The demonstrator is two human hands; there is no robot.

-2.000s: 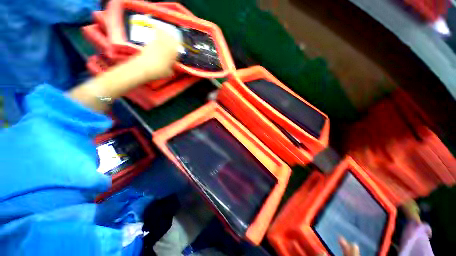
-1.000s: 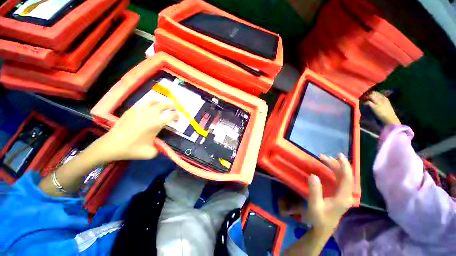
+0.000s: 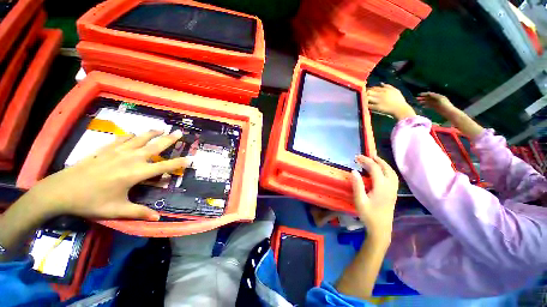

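Observation:
An open tablet (image 3: 207,162) lies in an orange-red foam tray (image 3: 249,180) in front of me, with a white battery, yellow-orange flex cable and mainboard exposed. My left hand (image 3: 120,174) lies flat across it with fingers spread, covering part of the battery and cable. To the right, a tablet with a pale, glossy screen (image 3: 328,120) sits in a foam tray on a short stack. My right hand (image 3: 378,195) is at its lower right corner, fingertips touching the screen edge, thumb over the tray's front rim. Neither hand is closed around anything.
Stacked trays with a dark tablet (image 3: 189,25) stand behind. An empty tray stack (image 3: 360,30) is at the back. More trays (image 3: 30,90) are at far left. Small devices in trays (image 3: 297,261) sit low near my lap. A person in a pink smock (image 3: 456,204) works at right.
The view has turned, so the trays appear further left. My left hand now lies flatter over the open tablet. My right hand has come to the lit-looking screen's lower corner.

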